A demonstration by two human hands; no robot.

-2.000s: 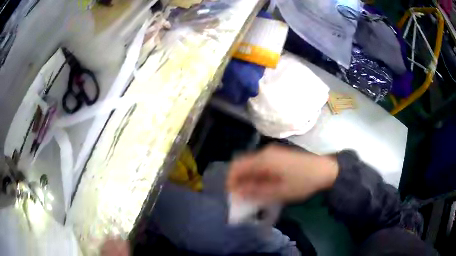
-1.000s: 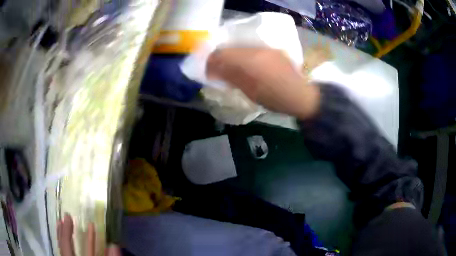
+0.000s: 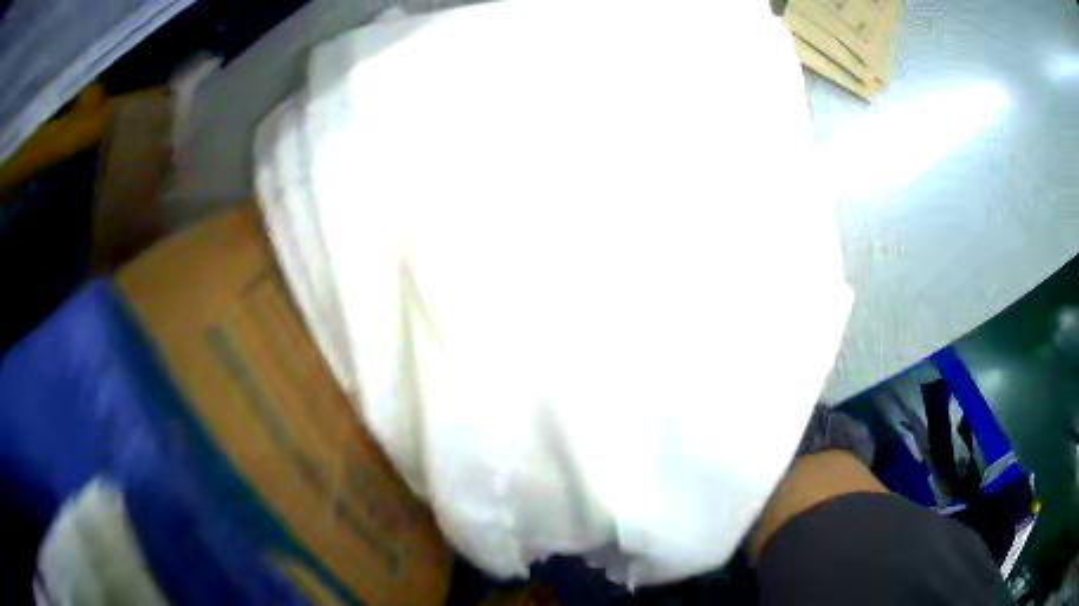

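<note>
A large white fabric stack (image 3: 568, 272) fills the middle of the view, strongly overexposed, with layered folds along its left side and a loose lower edge. It covers part of the pale side table (image 3: 947, 225). My right arm shows at the lower right as a dark sleeve, a band of bare skin and part of a grey arm cover. The arm passes behind the fabric's lower right edge, and my right hand is hidden. My left hand is not in view.
Left of the fabric is a brown cardboard-like piece (image 3: 296, 403) with dark print, beside blue material (image 3: 107, 414). Tan paper cards (image 3: 846, 42) lie on the table at the top right. A blue-framed object (image 3: 976, 438) stands below the table's right edge.
The view has moved from the sewing table to the side table, and the white stack appears much larger. My right hand, earlier in front of the stack, and my left fingers have left sight.
</note>
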